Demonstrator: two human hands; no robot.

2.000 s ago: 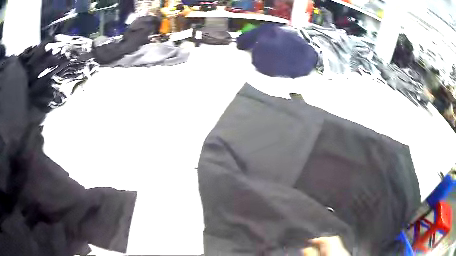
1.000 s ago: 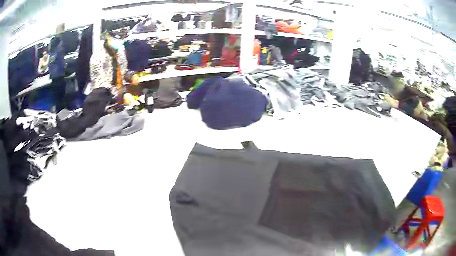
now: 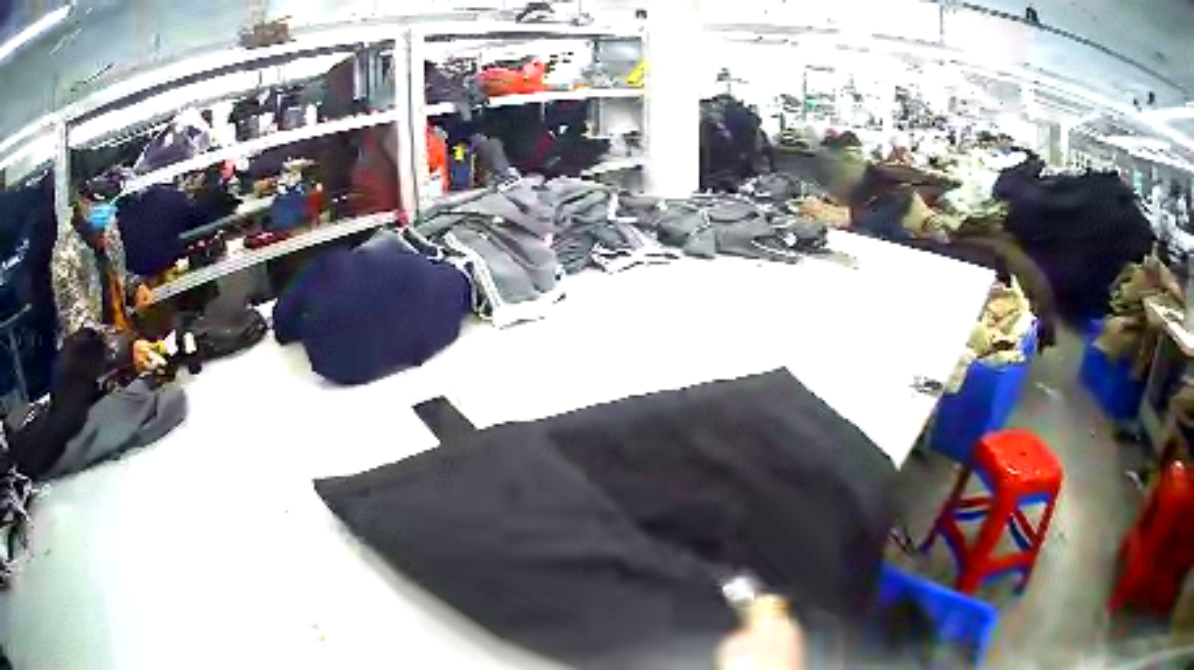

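Observation:
A black coat lies spread on the white table, its straight upper edge slanting up to the right. A short dark tab sticks out beyond that edge. My right hand is blurred and cut off by the bottom edge, over the lower part of the coat. A small shiny metallic thing, perhaps thread snips, shows at its fingertips; the rest is hidden. My left hand is out of the picture.
A navy bundle and grey garments with white edges lie along the table's back. A grey cloth is at left. A red stool and blue bins stand beyond the right edge.
The view has swung up and to the right, showing more of the room. The coat's outline has changed and the tab shows longer. The hand with the shiny thing shows clearer than one second ago.

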